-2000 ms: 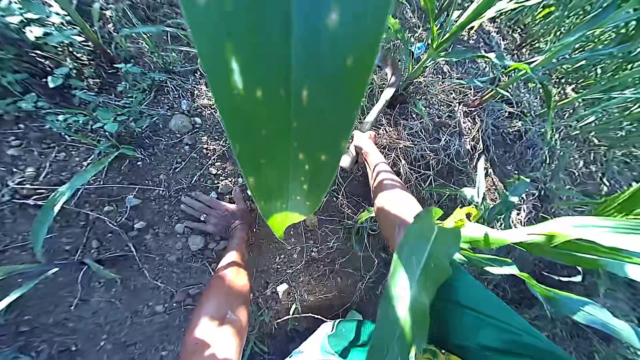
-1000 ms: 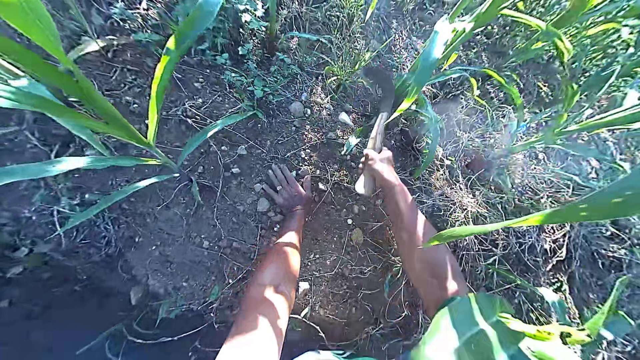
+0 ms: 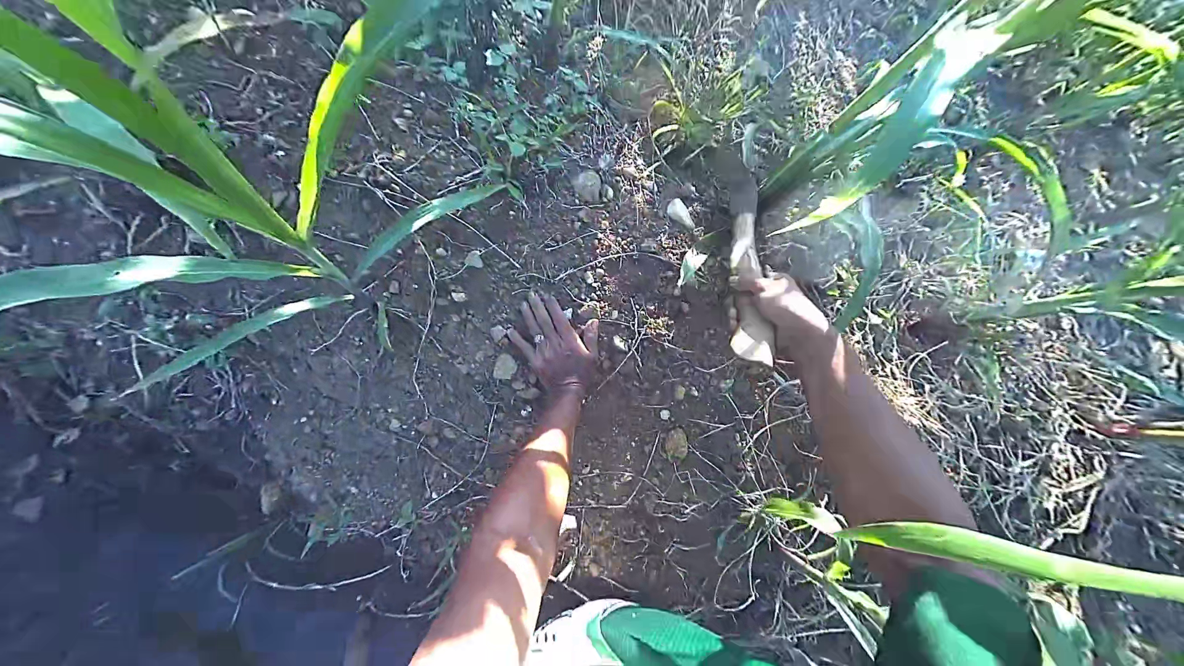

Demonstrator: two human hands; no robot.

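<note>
My left hand (image 3: 557, 347) rests palm down on the stony soil (image 3: 647, 407), fingers apart, holding nothing; a ring is on one finger. To its right, my right hand (image 3: 772, 310) is closed around the pale wooden handle of a sickle (image 3: 746, 240). The dark, blurred blade points away from me, beside the base of a maize plant (image 3: 888, 120) and low grass. The butt of the handle shows below my fist. Small stones lie around my left hand, and a pale stone (image 3: 680, 214) lies left of the blade.
Another maize plant (image 3: 314, 254) spreads its leaves at the left. Low weeds (image 3: 527, 120) grow at the top. Dry roots and straw (image 3: 971, 444) cover the ground at the right. A long maize leaf (image 3: 1017, 560) crosses over my right forearm.
The large leaf that hung across the middle of the view two seconds ago is gone from there. The view has shifted, and the left maize plant shows more fully. My right hand still holds the sickle.
</note>
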